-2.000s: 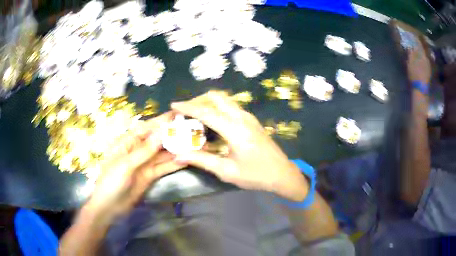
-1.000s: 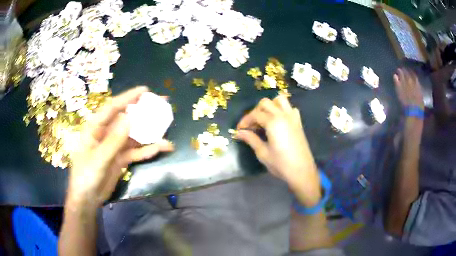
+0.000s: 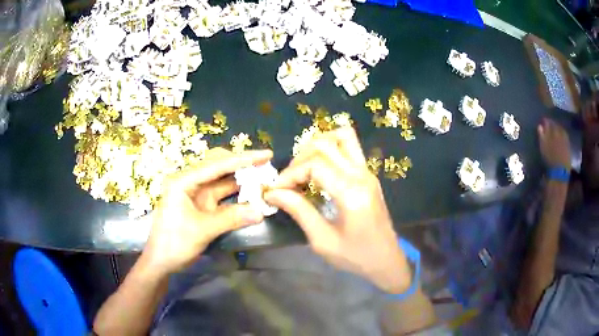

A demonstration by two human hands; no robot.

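My left hand [image 3: 190, 213] holds a white plastic housing [image 3: 253, 184] between thumb and fingers, above the table's near edge. My right hand [image 3: 341, 197] has its thumb and index finger pinched at the housing's right side, on what looks like a tiny brass contact, mostly hidden by the fingertips. A large heap of brass contacts [image 3: 125, 157] lies to the left, partly behind my left hand. Smaller groups of contacts [image 3: 396, 113] lie beyond and right of my right hand.
A jumble of white housings [image 3: 118, 46] covers the far left. Several fitted housings [image 3: 436, 117] stand apart at the right. A clear bag [image 3: 29, 49] lies far left, a brown-rimmed tray [image 3: 555, 75] far right. A neighbour's hand [image 3: 555, 144] rests at the right edge.
My right hand has moved left from the small contact groups to the housing. My left hand has moved right, and the housing is turned from its plain broad face to a narrower view.
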